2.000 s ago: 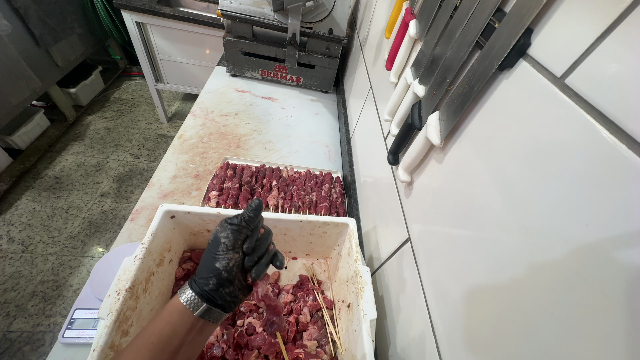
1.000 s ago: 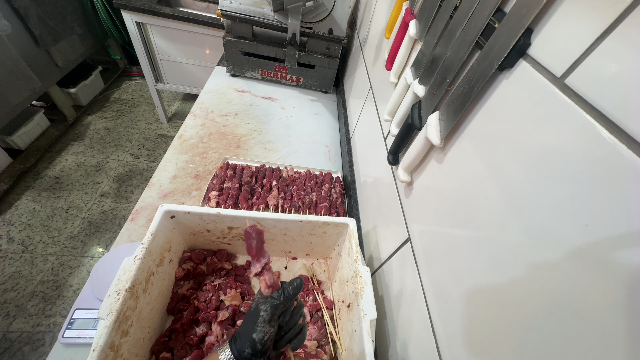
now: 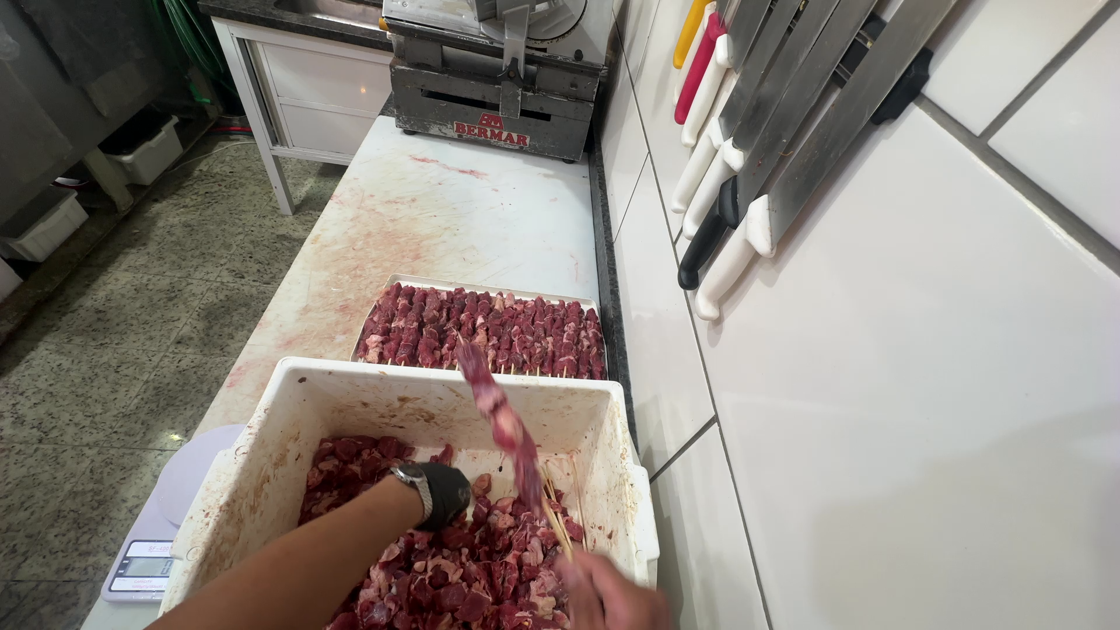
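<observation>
My right hand [image 3: 608, 595], ungloved and blurred, grips the lower end of a wooden skewer threaded with raw meat [image 3: 503, 420], which slants up and left over the white plastic tub [image 3: 455, 389]. My left hand [image 3: 446, 497], in a black glove with a metal-banded watch at the wrist, reaches down into the tub among the raw meat pieces [image 3: 455, 577]; its fingers are hidden. Several bare wooden skewers [image 3: 553, 516] lean in the tub near its right wall. Just beyond the tub, a tray [image 3: 490, 287] holds a row of meat skewers [image 3: 490, 324].
A slicing machine [image 3: 490, 101] stands at the far end of the white worktop [image 3: 437, 201]. Knives [image 3: 744, 227] hang on the tiled wall at right. A digital kitchen scale [image 3: 144, 551] sits left of the tub. White bins [image 3: 144, 153] are at the far left.
The gloved left hand has moved left and down into the meat. A bare right hand holding a loaded skewer now shows at the lower right; a second ago the meat stood above the gloved hand.
</observation>
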